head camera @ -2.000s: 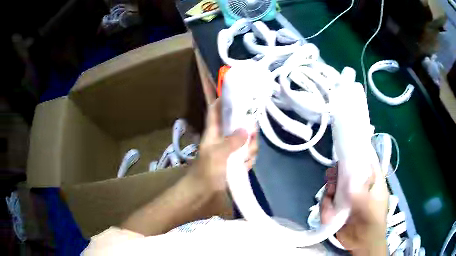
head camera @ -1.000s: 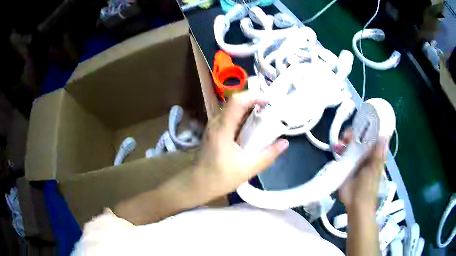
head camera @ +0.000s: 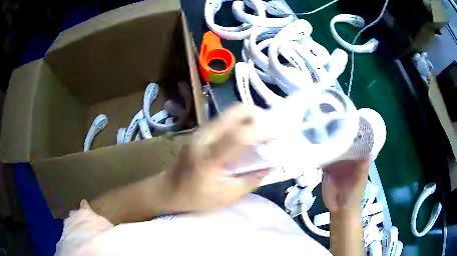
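Note:
A white neck fan [head camera: 300, 145] is held in front of me, blurred and overexposed. A round spoked opening faces up near its middle, and a grey grille shows at its right end. My left hand [head camera: 220, 155] is blurred and grips the fan's left part. My right hand [head camera: 347, 182] holds the right end from below. A pile of white neck fans [head camera: 280, 50] lies tangled on the dark worktop behind it.
An open brown carton [head camera: 115, 170] at left holds several neck fans [head camera: 150, 105]. An orange tape dispenser [head camera: 215, 59] lies by the carton's edge. The green belt [head camera: 401, 135] at right carries single neck fans [head camera: 356, 47] and a thin cable. More white units [head camera: 373, 215] lie at lower right.
The view has shifted, so the carton and pile sit higher and further left. The held fan has turned, and its spoked opening now shows. Both hands stay on it.

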